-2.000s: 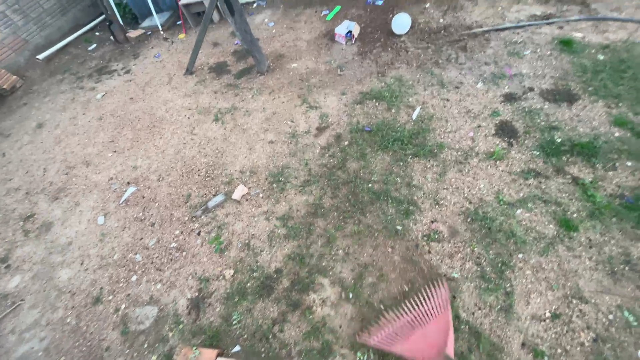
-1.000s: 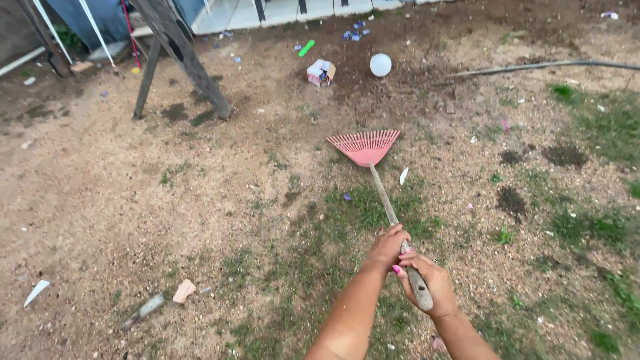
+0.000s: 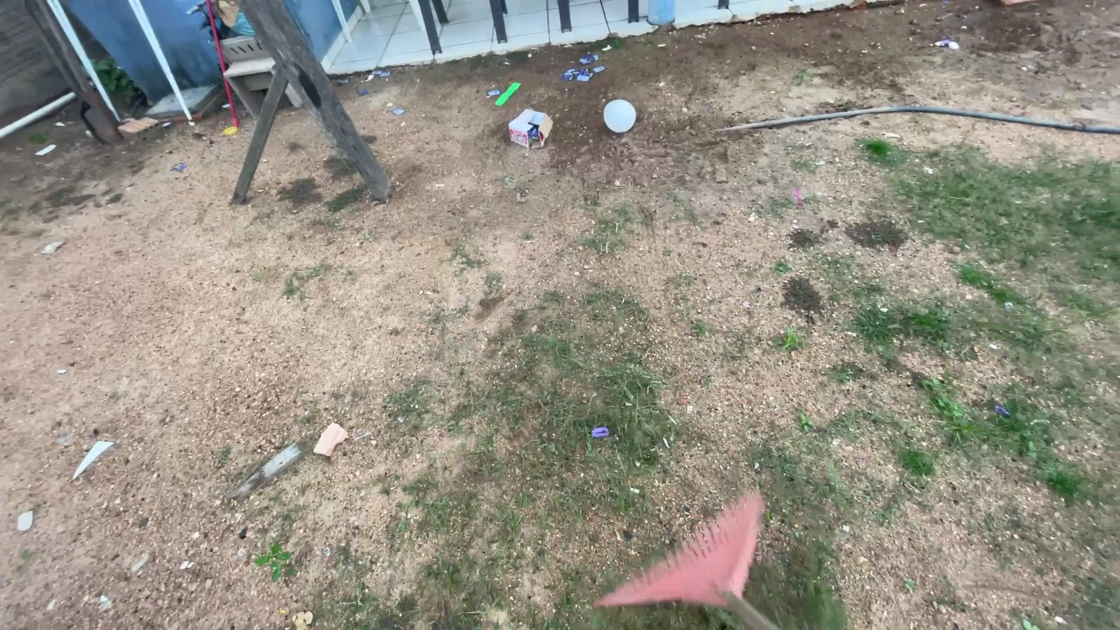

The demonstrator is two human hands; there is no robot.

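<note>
The pink head of a leaf rake [image 3: 691, 560] lies low in the view, right of the middle, blurred, over patchy grass. A short piece of its wooden handle [image 3: 748, 612] runs out of the bottom edge. Neither my left hand nor my right hand is in the frame. Above the rake head a small purple object [image 3: 599, 432] rests on the grass. Farther up on the dirt are a white ball-like object [image 3: 619, 115], a small open cardboard box [image 3: 529, 129] and a bright green strip [image 3: 507, 94].
Wooden posts [image 3: 328, 105] stand at the upper left, near a tiled floor's edge [image 3: 376, 61]. A hose or pole [image 3: 927, 111] lies at the upper right. At the lower left are a wood scrap [image 3: 269, 470], a pale reddish chunk [image 3: 331, 439] and a pointed white shard [image 3: 93, 458].
The rake head has come from farther out on the ground back toward me. Both hands, on the handle one second ago, have left the view.
</note>
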